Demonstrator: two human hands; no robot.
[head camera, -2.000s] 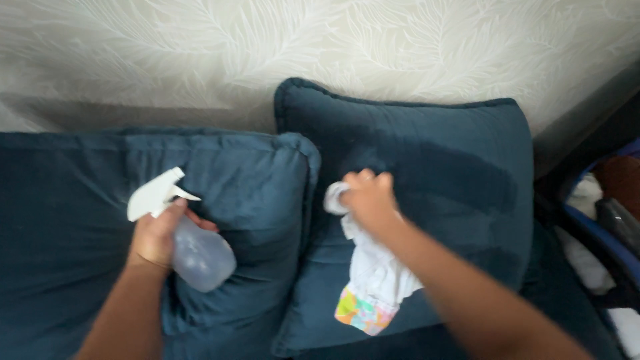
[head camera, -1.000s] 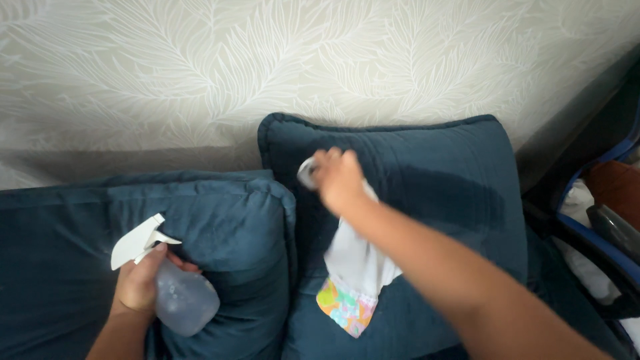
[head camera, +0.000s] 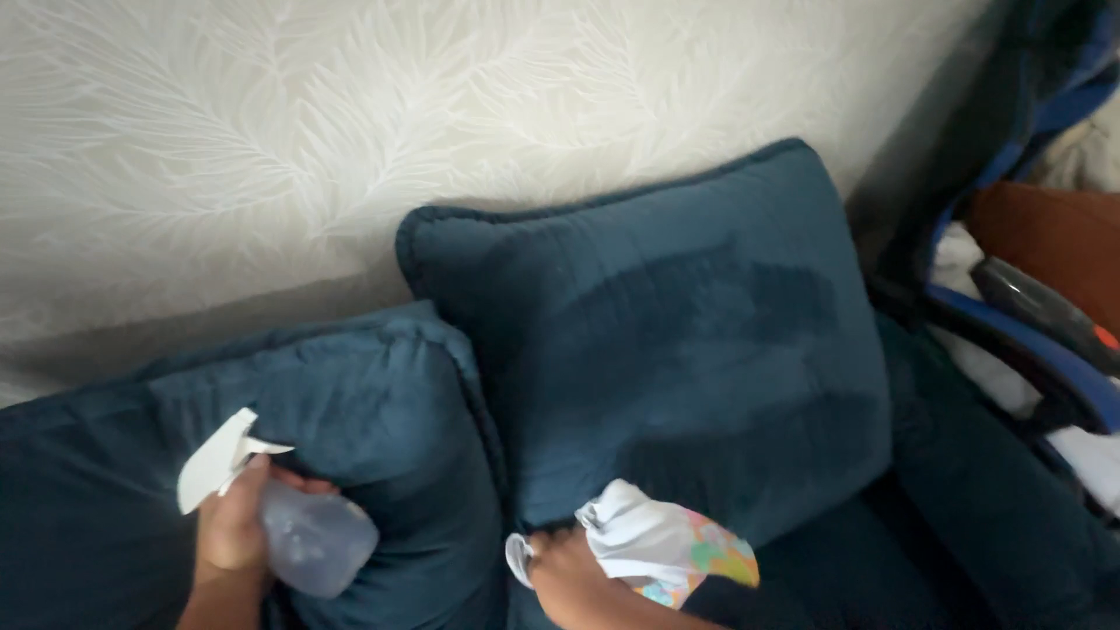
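My left hand is closed around the neck of a translucent spray bottle with a white trigger head, held in front of the left blue velvet cushion. Low in the view, my right hand grips a white cloth with a multicoloured patterned end, by the lower edge of the right blue velvet cushion. A bit of white fabric also pokes out on the left side of that hand. Darker patches show on the right cushion's face. Some fingers of my right hand are hidden or blurred.
Behind the cushions rises a pale wall with a feather-like pattern. A blue and black chair stands at the right edge, with a brown item, a dark object and white fabric beyond it. The dark sofa seat lies below.
My right hand has moved down with the cloth, from the right cushion's upper left part to its lower edge. My left hand still holds the spray bottle. The view has shifted.
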